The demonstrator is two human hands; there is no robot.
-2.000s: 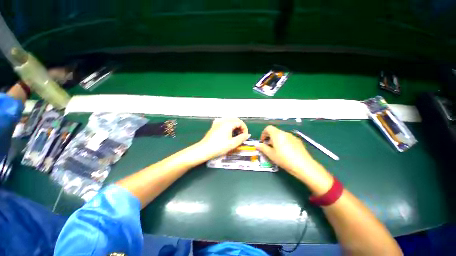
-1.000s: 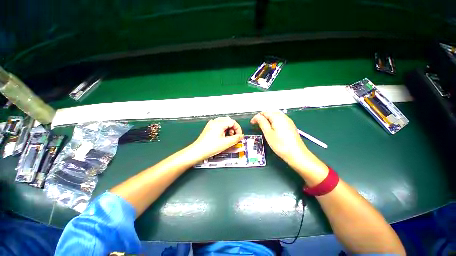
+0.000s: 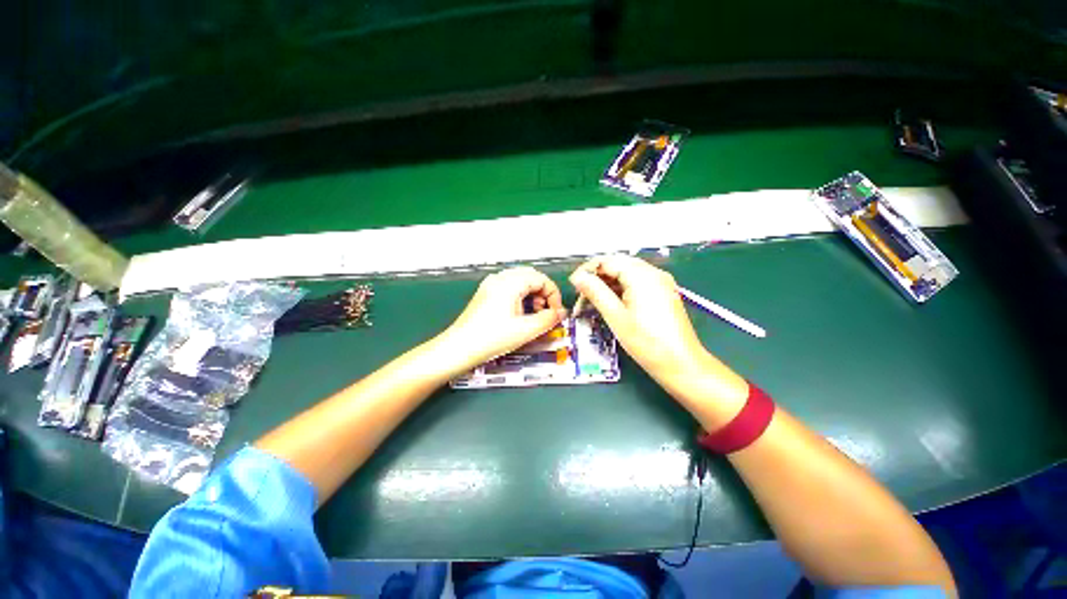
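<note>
An opened phone assembly (image 3: 538, 369) lies crosswise on the dark green bench, with an orange flex cable across its middle and a green spot at its right end. My left hand (image 3: 511, 314) is over its upper left part, thumb and fingertips pinched together. My right hand (image 3: 632, 307) is over its upper right part, fingertips pinched close to the left ones. Whatever is between the fingertips is too small to tell. Tweezers (image 3: 725, 314) lie on the bench right of my right hand. A red wrist strap (image 3: 739, 421) is on my right wrist.
A clear plastic bag (image 3: 193, 374) lies left, black cables (image 3: 328, 311) sticking out. Phone assemblies (image 3: 76, 363) crowd the far left. Another phone (image 3: 886, 238) rests across the white strip (image 3: 468, 242). Beyond, the green belt (image 3: 410, 193) carries spaced phones (image 3: 644, 159). A pale tube (image 3: 59, 234) slants upper left.
My right hand has moved left over the phone, its fingertips closer to my left hand's. The camera view has shifted a little. The phone on the bench stays in place.
</note>
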